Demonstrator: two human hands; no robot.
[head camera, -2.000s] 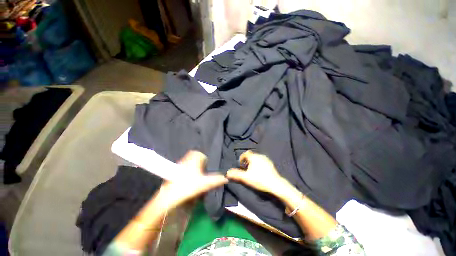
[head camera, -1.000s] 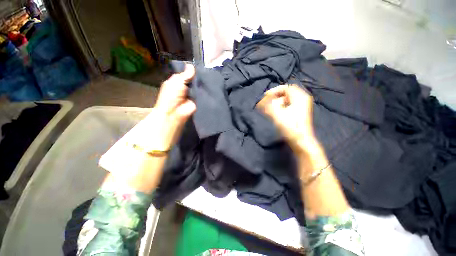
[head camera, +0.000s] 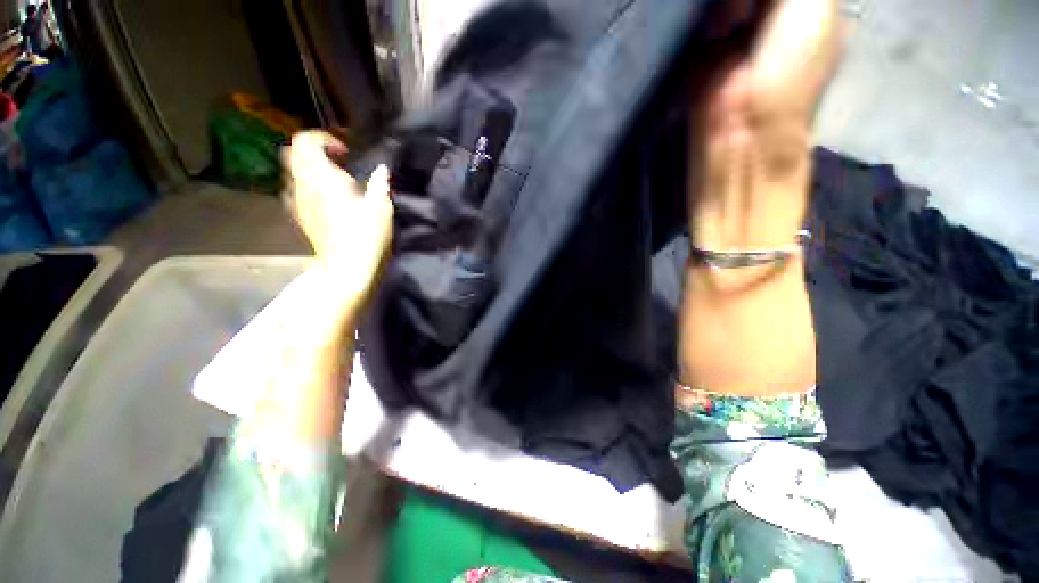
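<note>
A dark garment (head camera: 581, 262) is lifted and spread between my two hands above the white table (head camera: 513, 484). My left hand (head camera: 340, 211) is at the garment's left end, thumb and fingers closed on the dark cloth. A small dark label with white marks (head camera: 484, 155) shows inside the garment. My right hand (head camera: 766, 103) is raised at the upper right against the garment's edge; it is blurred and its fingertips are cut off by the top of the picture or hidden, so its hold is unclear.
A pile of dark garments (head camera: 923, 342) lies on the table at the right. A large pale bin (head camera: 125, 376) stands at the left with dark cloth (head camera: 171, 518) in it. A second bin (head camera: 97, 268) is further left. Blue bundles (head camera: 80, 188) and a green bag (head camera: 245, 148) lie behind.
The garment has been raised and opened out, and the label has come into view. My right hand has moved up and right; my left hand has moved slightly left.
</note>
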